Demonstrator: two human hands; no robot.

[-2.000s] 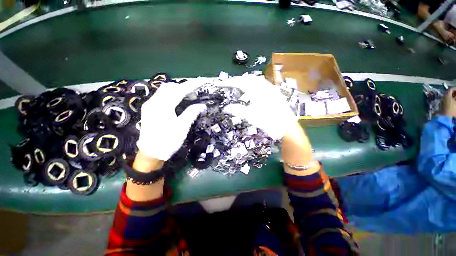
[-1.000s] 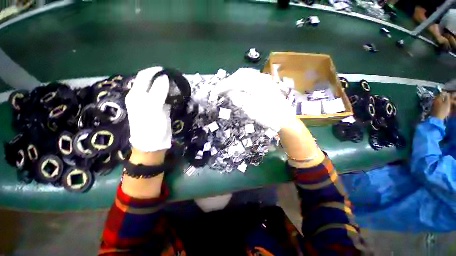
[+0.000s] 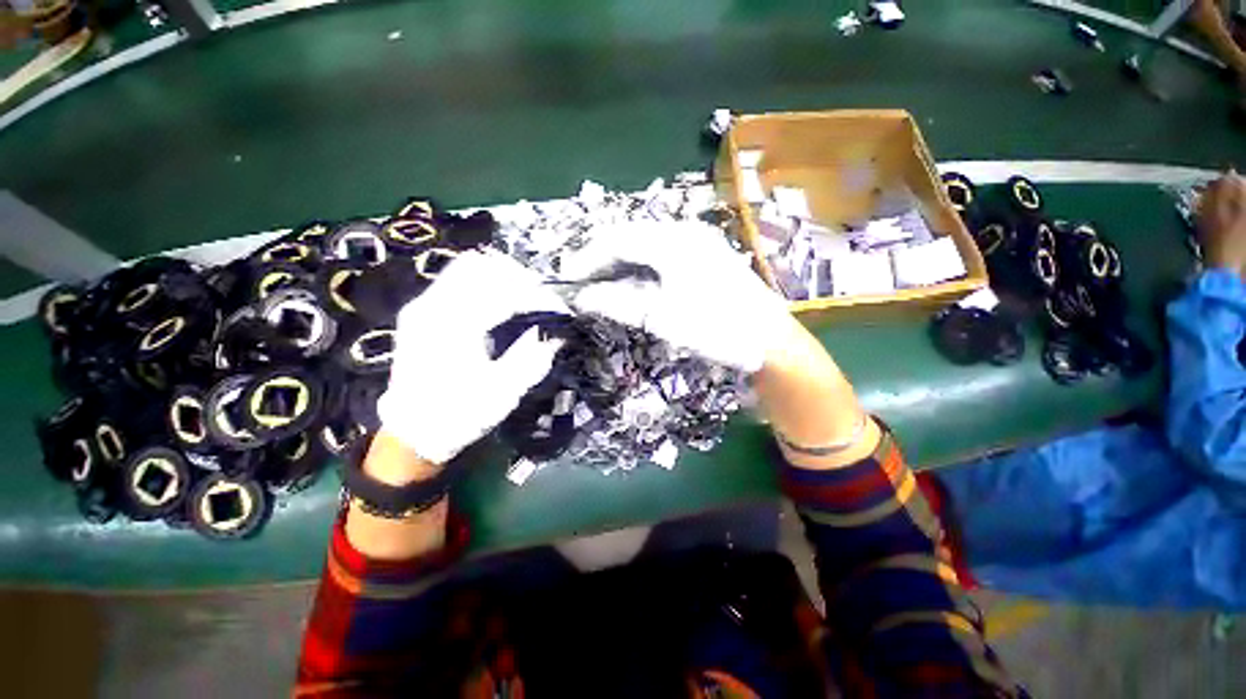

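Note:
My left hand [image 3: 462, 358], in a white glove, holds a black round housing [image 3: 528, 325], which is mostly hidden by the fingers. My right hand [image 3: 690, 290], also white-gloved, is close beside it at the right, its fingertips near the housing with a small dark piece between them. The glove is overexposed, so its exact grip is unclear. Both hands are above a glittering heap of small silver-white square modules [image 3: 642, 410]. A large heap of black round housings [image 3: 157, 478] lies left of my left hand, several showing pale-edged square openings.
An open cardboard box [image 3: 967, 290] with white square pads stands right of the silver heap. A smaller heap of black housings [image 3: 1059, 273] lies beyond it. A neighbour's blue sleeve [image 3: 1209, 348] is at far right. Small pieces lie on the green belt [image 3: 478, 109] behind.
My left hand has turned inward and moved right with the black housing, towards my right hand. The hands are now close together. The view has shifted slightly.

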